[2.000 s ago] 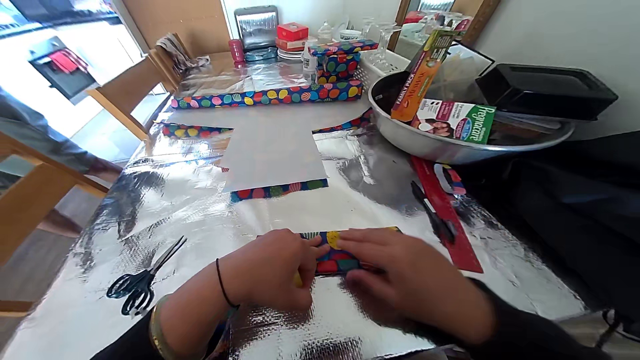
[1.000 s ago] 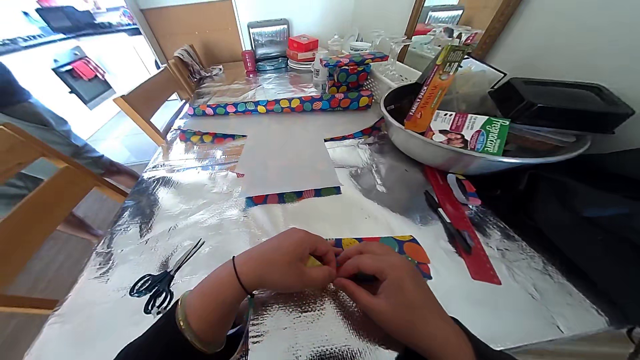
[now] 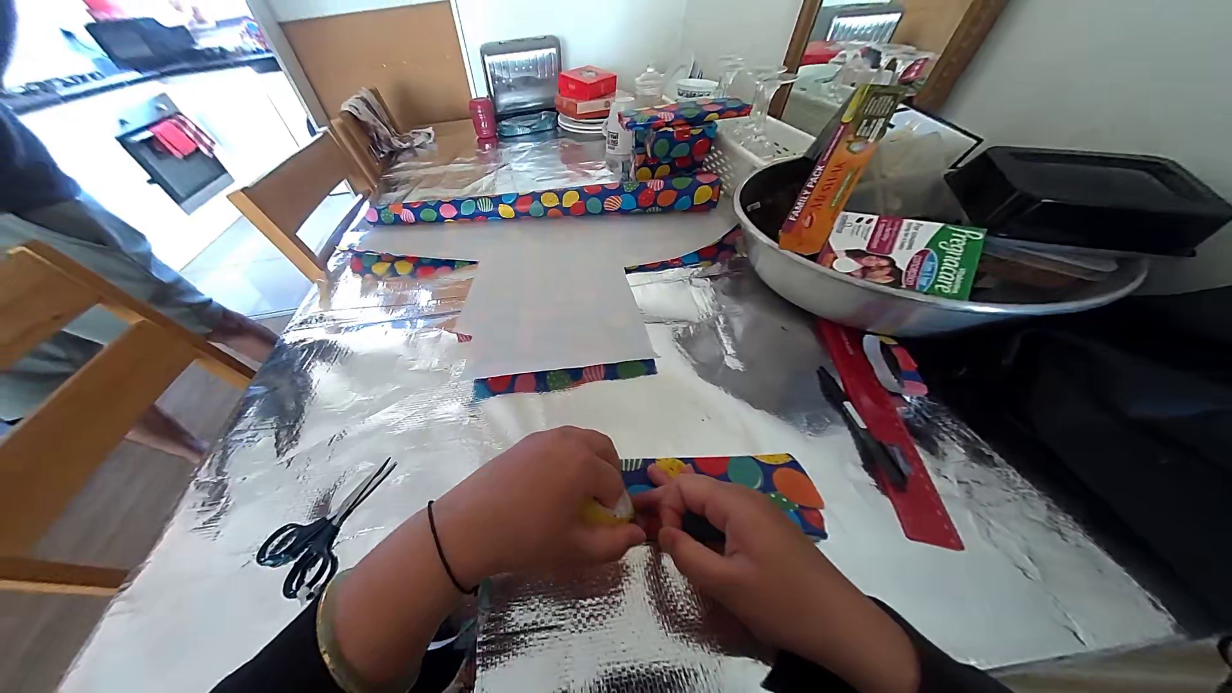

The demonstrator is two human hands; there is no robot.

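Note:
My left hand (image 3: 553,500) is closed around a small yellow thing (image 3: 604,512), possibly a tape roll, its fingertips close to those of my right hand (image 3: 736,539). Both hands are over a strip of balloon-patterned wrapping paper (image 3: 746,472), which lies on the foil-covered table. Whether my right fingertips pinch anything is too small to tell. Black-handled scissors (image 3: 322,539) lie left of my left wrist. Farther back, a sheet of wrapping paper (image 3: 558,313) lies white side up, its patterned near edge folded over, joined to a patterned roll (image 3: 549,204).
At the right, a steel basin (image 3: 914,308) holds boxes and a black tray (image 3: 1088,197). A red ruler (image 3: 914,481) and a black pen or knife (image 3: 866,433) lie below it. Small wrapped boxes (image 3: 679,149) stand behind the roll. A person (image 3: 87,250) stands beyond the wooden chairs at left.
Two seconds ago both hands lay on the patterned strip, fingers spread over it. They have since come together at its left part, leaving its right end exposed.

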